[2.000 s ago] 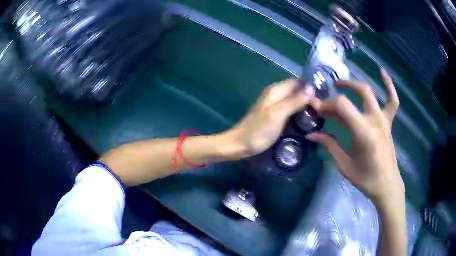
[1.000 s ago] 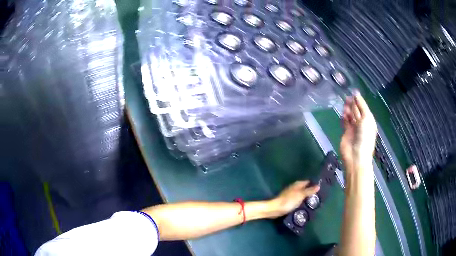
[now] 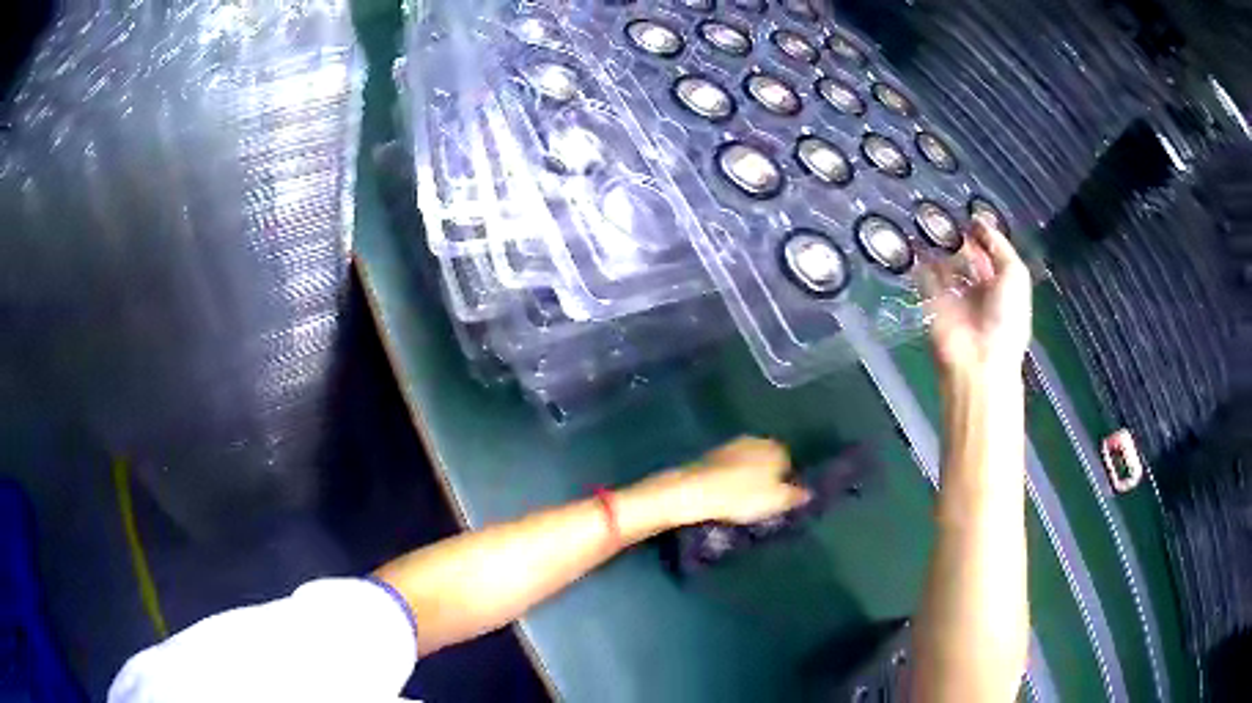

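Note:
A clear blister tray [image 3: 854,192] holds rows of round components [image 3: 814,261] with black rings and shiny centres. It lies tilted on a pile of clear trays. My right hand [image 3: 976,295] has its fingers on the tray's near right corner. My left hand [image 3: 748,481] is over a dark four-position fixture [image 3: 711,545] above the green surface, its fingers around the fixture's middle. The fixture is blurred and partly hidden by the hand, so its seats cannot be read.
Stacked clear trays [image 3: 604,371] lie beyond my left hand. A tall pile of clear trays [image 3: 295,206] is at the left. Pale metal rails [image 3: 899,398] run along the right, with a small pinkish-white frame [image 3: 1123,462] beyond them. Dark layered stacks [image 3: 1140,261] stand at the far right.
The filled tray has shifted right and nearer over the pile, with my right hand now at its corner. My left hand has moved left and away from me with the fixture, which has turned.

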